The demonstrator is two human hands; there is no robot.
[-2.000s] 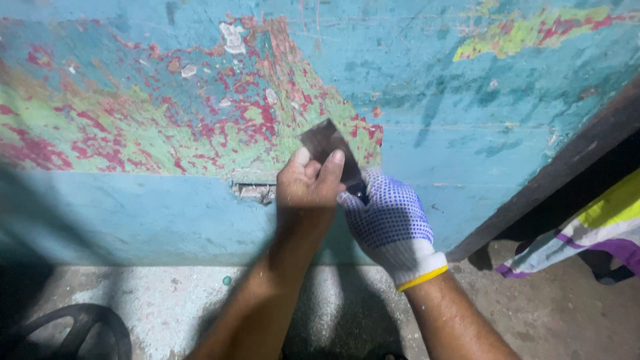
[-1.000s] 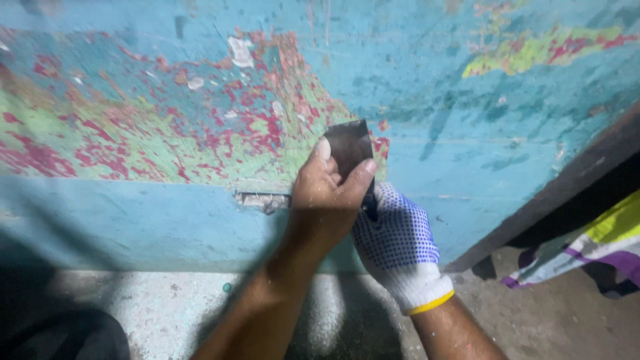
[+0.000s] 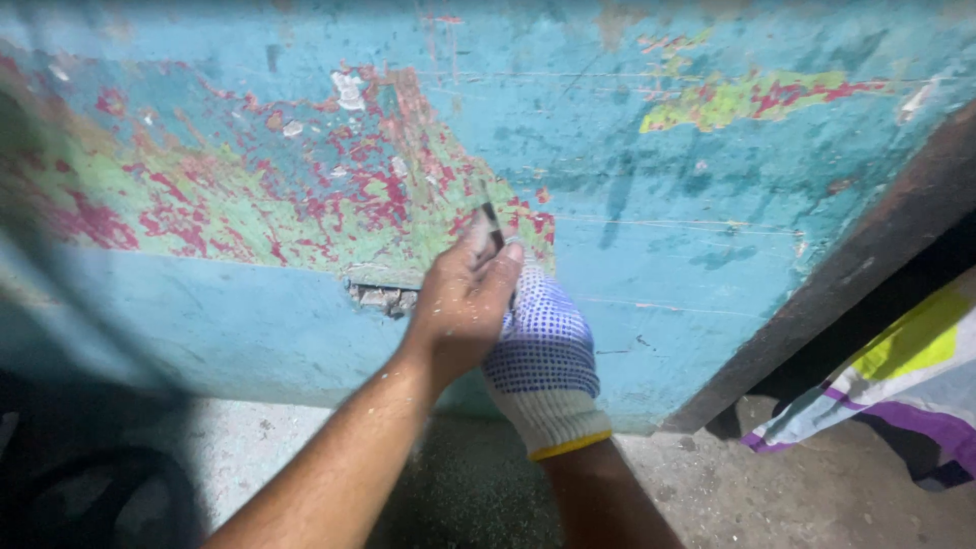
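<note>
A scraper with a dark, flat blade [image 3: 492, 221] is seen nearly edge-on, in front of the peeling paint of a blue wall [image 3: 671, 267]. My left hand [image 3: 467, 305], bare and flecked with paint chips, closes its fingers and thumb about the blade. Just right of it, my right hand [image 3: 545, 335] wears a white knitted glove with blue dots and a yellow cuff edge, and is closed at the handle end, which is mostly hidden. Green and red paint layers [image 3: 343, 206] show left of the blade. Whether the blade touches the wall I cannot tell.
Below the paint patch is a broken hole [image 3: 385, 297] in the wall. A dark frame [image 3: 831, 282] slants down the right side, with a colourful cloth [image 3: 915, 374] hanging beyond it. Paint flakes lie on the concrete floor [image 3: 724, 488]. A blurred dark round object [image 3: 99, 496] is at lower left.
The blade showed its broad face in the earlier frames and is now turned nearly edge-on. Both hands stay together on the scraper.
</note>
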